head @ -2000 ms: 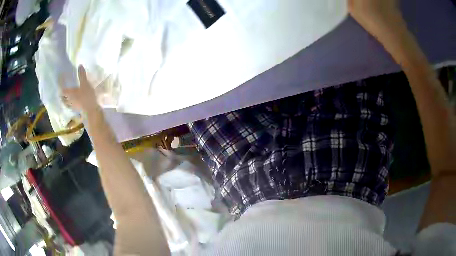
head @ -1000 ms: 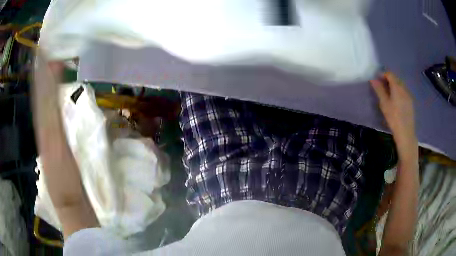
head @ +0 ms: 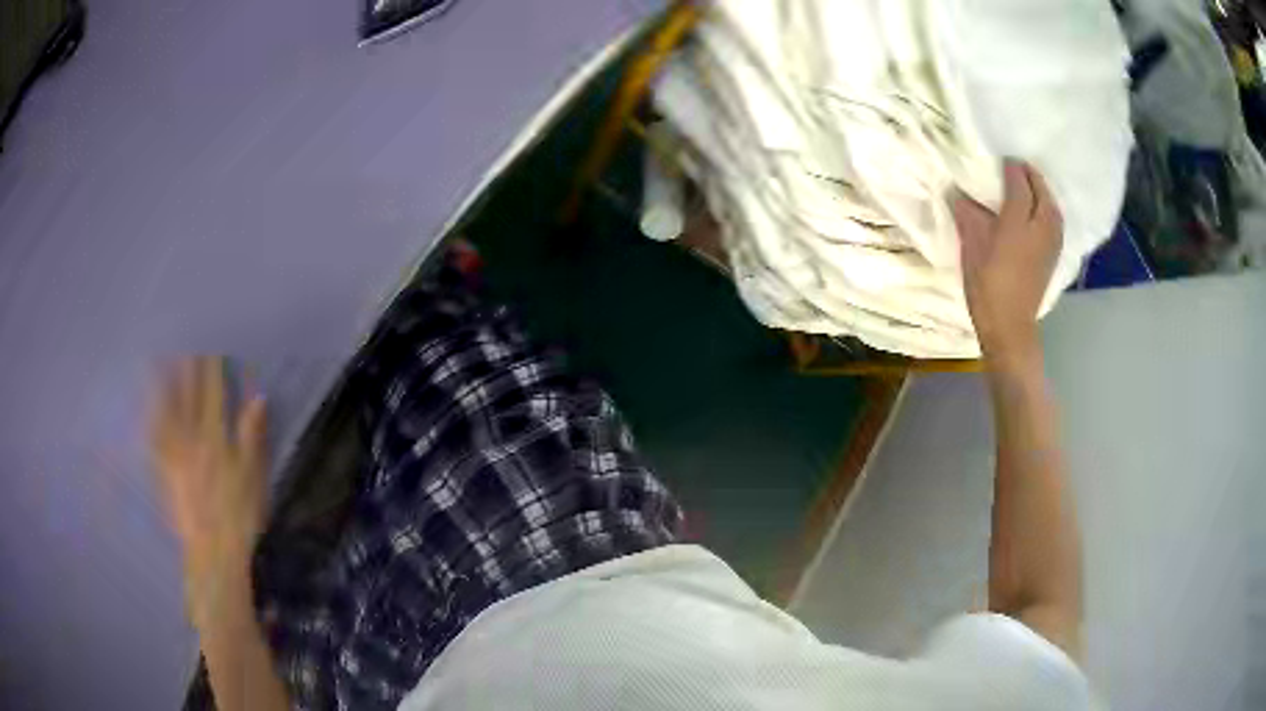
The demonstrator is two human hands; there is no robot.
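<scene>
A thick pile of white garments [head: 847, 181] hangs in many folds at the upper right, beside the table. My right hand [head: 1014, 257] is on the pile, its thumb and bent fingers pinching the cloth near the smooth top layer; the fingertips are partly hidden in the folds. My left hand [head: 208, 445] is blurred, low over the grey-purple table [head: 250, 208], with its fingers apart and nothing in it. Whether it touches the cover cannot be told.
A dark, shiny-edged object [head: 400, 14], cut off by the top edge, lies on the table. A yellow frame bar [head: 625, 104] runs beside the pile. A pale flat surface [head: 1152, 458] is at the right. Another dark object [head: 35, 56] is at the upper left.
The view has swung to the right. The white garment with the black label is out of view. My right hand has moved from the table to the pile; my left hand is now over the table.
</scene>
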